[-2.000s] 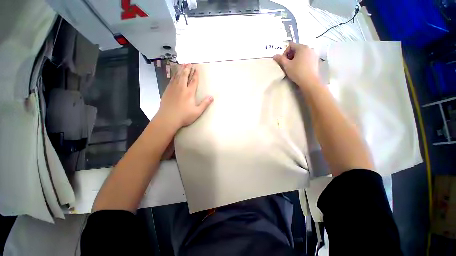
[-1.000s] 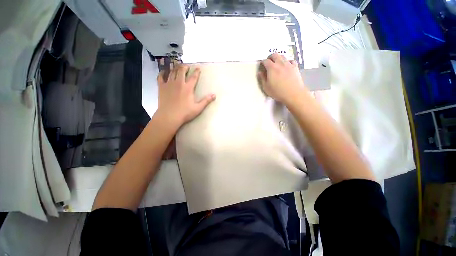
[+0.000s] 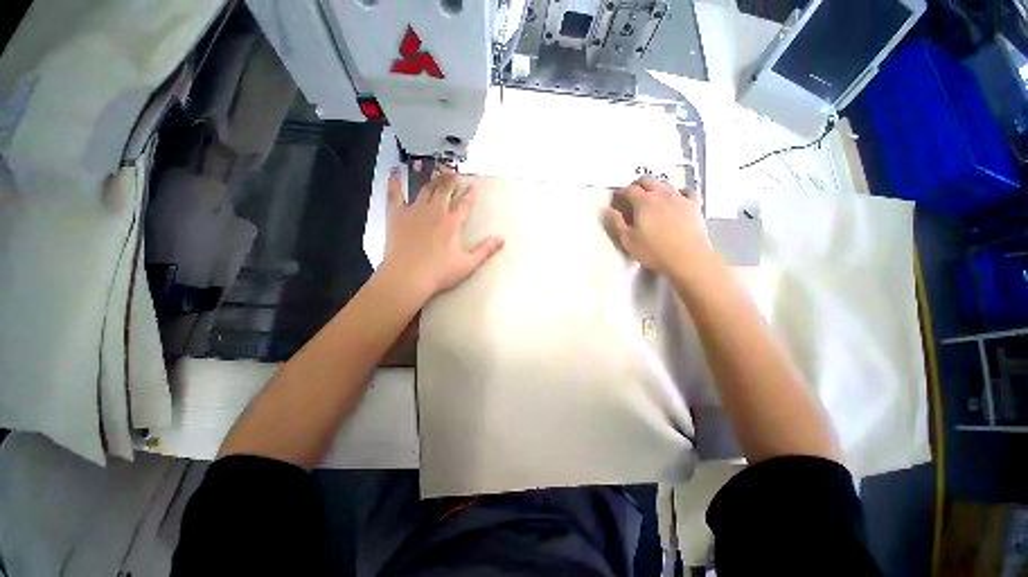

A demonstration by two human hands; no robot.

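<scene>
A large beige panel (image 3: pixel 541 361) lies on the white tabletop with its far edge along the white template (image 3: pixel 575 135). Its near edge hangs over the table front. My left hand (image 3: pixel 434 237) lies flat on the panel's far left corner, fingers spread, just below the needle area (image 3: pixel 449 160). My right hand (image 3: pixel 659 225) rests on the panel's far edge at the right, fingers bent; whether it pinches the edge is hidden. A small yellowish mark (image 3: pixel 648 328) shows on the panel, with folds right of it.
The machine head (image 3: pixel 423 96) stands beyond my left hand. A panel stack (image 3: pixel 73 293) hangs at the left. Another beige panel (image 3: pixel 845 327) lies at the right. A control screen (image 3: pixel 840 45), a black cord and thin white strips are at the right rear. Blue bins (image 3: pixel 941 135) stand beyond.
The view has tilted up, showing more of the machine and screen. My right hand has moved left along the panel's far edge since the earliest frame. My left hand has stayed on the corner.
</scene>
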